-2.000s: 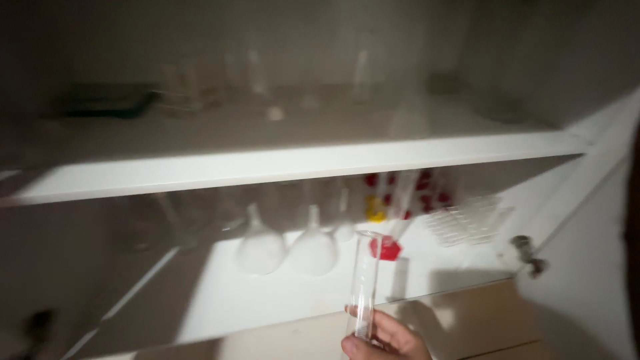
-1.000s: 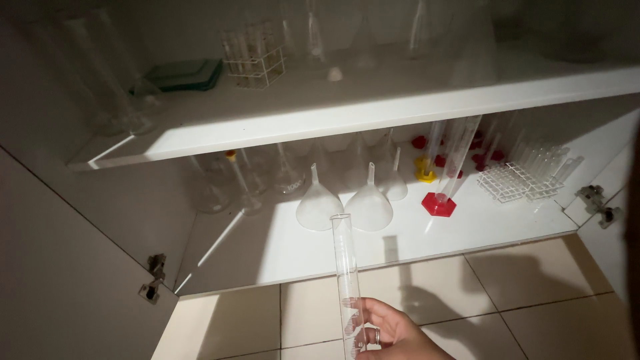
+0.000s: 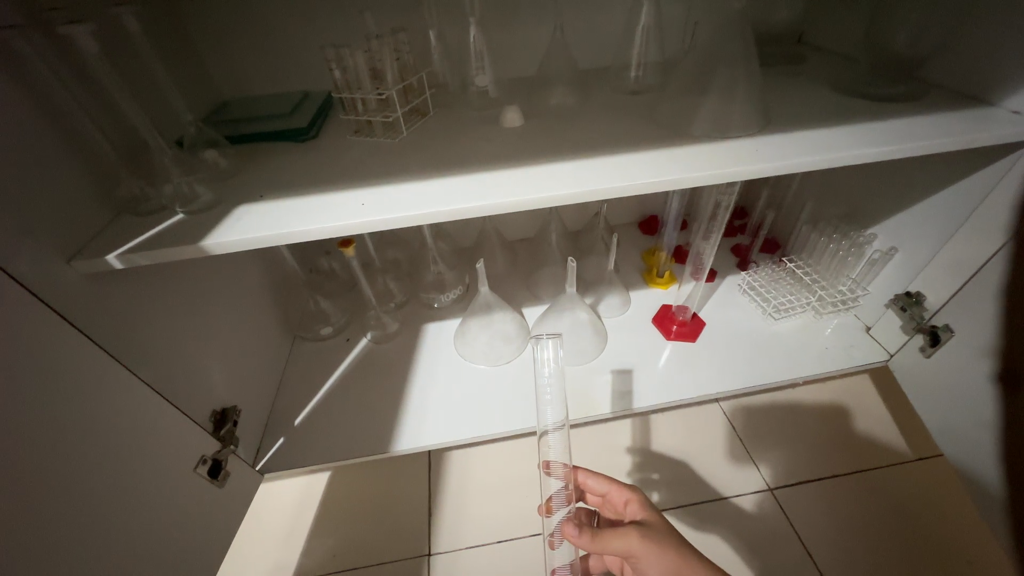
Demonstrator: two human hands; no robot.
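My right hand (image 3: 620, 524) is closed around a clear graduated cylinder (image 3: 552, 424), held roughly upright in front of the cabinet's lower shelf; its lower end runs out of view. Behind the cylinder's rim, two white plastic funnels (image 3: 490, 328) stand mouth down on the lower shelf (image 3: 472, 408). To their right is a graduated cylinder with a red hexagonal base (image 3: 678, 323), and behind it one with a yellow base (image 3: 659, 270). My left hand is not in view.
White wire racks (image 3: 780, 288) of test tubes stand at the lower right, volumetric flasks (image 3: 376, 316) at the lower left. The upper shelf (image 3: 512, 188) holds a test tube rack (image 3: 384, 104), green-tinted glass plates (image 3: 268, 116) and flasks. Open doors with metal hinges (image 3: 220, 448) flank the shelves above a tiled floor (image 3: 496, 496).
My right hand keeps hold of the cylinder throughout. The view has shifted since two seconds ago, showing more of the floor and the left door.
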